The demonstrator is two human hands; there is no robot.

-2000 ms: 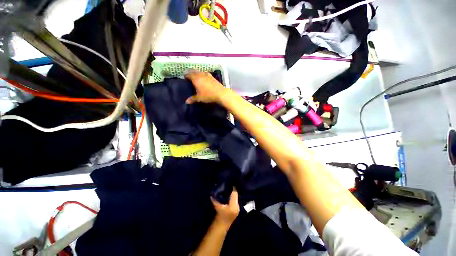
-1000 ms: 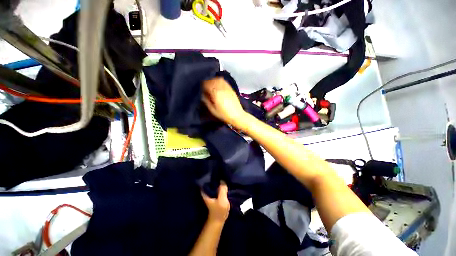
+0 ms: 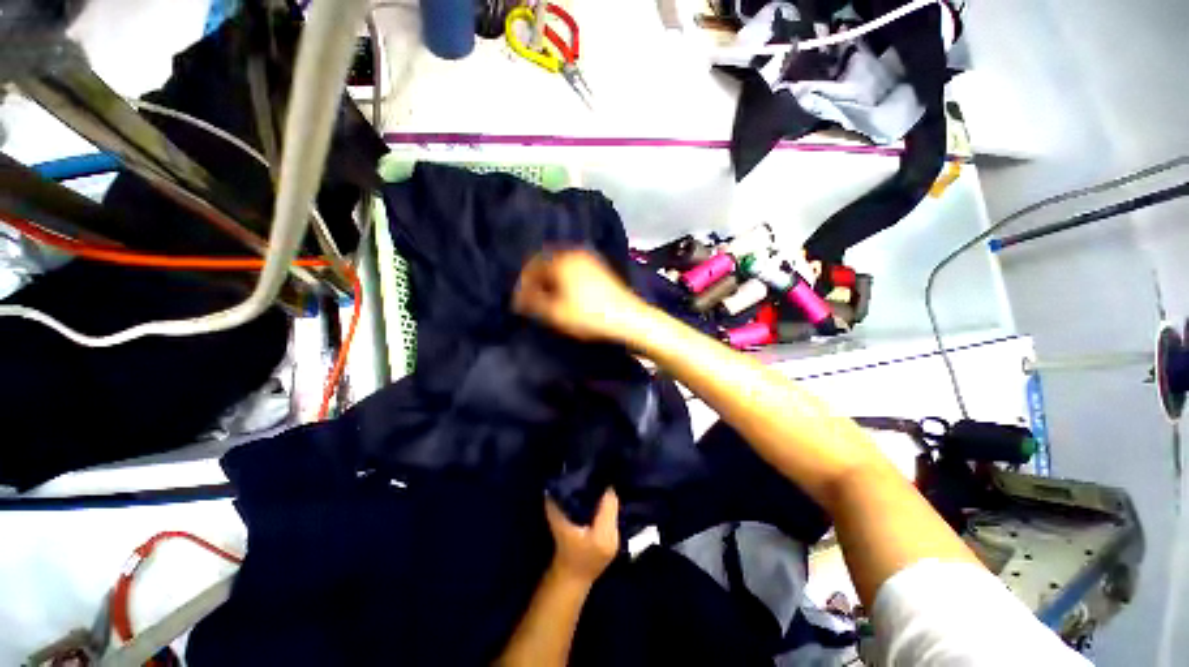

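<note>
Dark navy cloth (image 3: 456, 261) lies bunched over the pale green mesh basket (image 3: 399, 293) and hangs over its near edge onto more navy panels (image 3: 365, 560) on the white table. My right hand (image 3: 574, 295), blurred, is on top of the cloth over the basket; its fingers are curled, and I cannot tell whether they grip cloth. My left hand (image 3: 584, 532) is lower, at the near side, with thumb and fingers closed on a fold of the navy cloth. A grey-white piece (image 3: 750, 567) lies beside the navy panels, right of my left hand.
Thread spools (image 3: 782, 293) lie heaped right of the basket. The sewing machine (image 3: 1063, 541) is at the right. Scissors (image 3: 548, 46) and black-and-grey scraps (image 3: 848, 78) lie on the far table. Pale and orange cables (image 3: 307, 170) and a dark cloth pile (image 3: 117, 365) are at the left.
The navy cloth has spread down over the near basket edge and hides the yellow piece. My right hand moved from the far part of the cloth toward me. My left hand stayed on its fold.
</note>
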